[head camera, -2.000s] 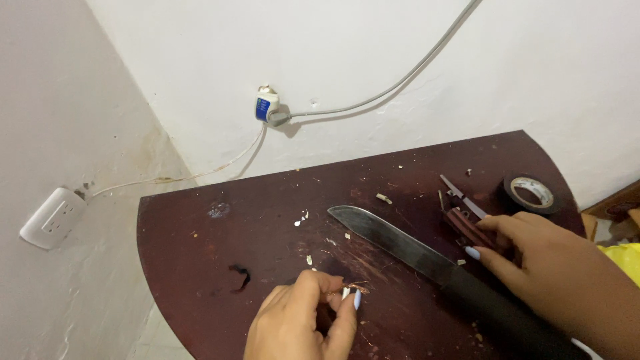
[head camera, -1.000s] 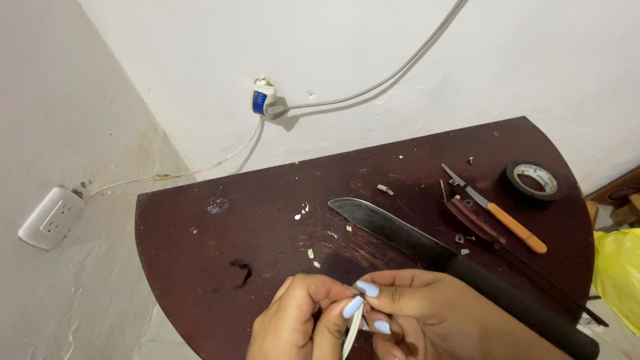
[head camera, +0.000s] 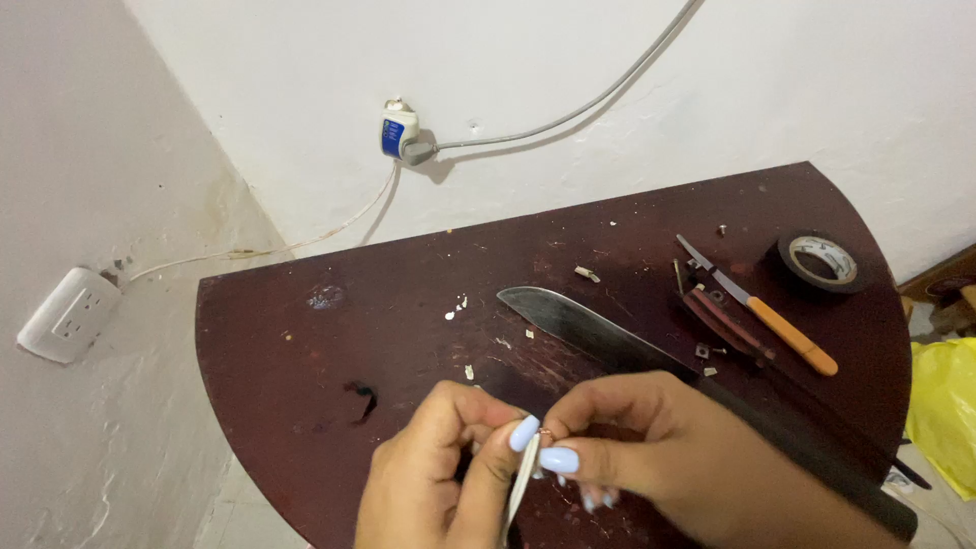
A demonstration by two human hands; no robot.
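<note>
My left hand (head camera: 450, 473) pinches a white electrical cord (head camera: 521, 484) between thumb and forefinger, near its stripped end. Bare copper strands (head camera: 544, 433) stick out there, and my right hand (head camera: 640, 442) pinches them with thumb and forefinger. A large knife (head camera: 595, 324) with a black handle lies beyond my hands, its handle running under my right forearm. To its right are an orange-handled table knife (head camera: 789, 332) and a dark reddish clamp-like piece (head camera: 724, 324), whose exact kind I cannot tell.
A roll of black electrical tape (head camera: 820, 263) lies at the right of the dark wooden table (head camera: 259, 335). Insulation scraps (head camera: 585, 273) and small screws (head camera: 722, 229) are scattered about. A plug adapter (head camera: 398, 131) with a grey cable hangs on the wall; a white outlet (head camera: 69, 314) is at left.
My right hand has moved left from the tools at the right to the cord's end. The orange-handled knife, hidden by that hand two seconds ago, now shows.
</note>
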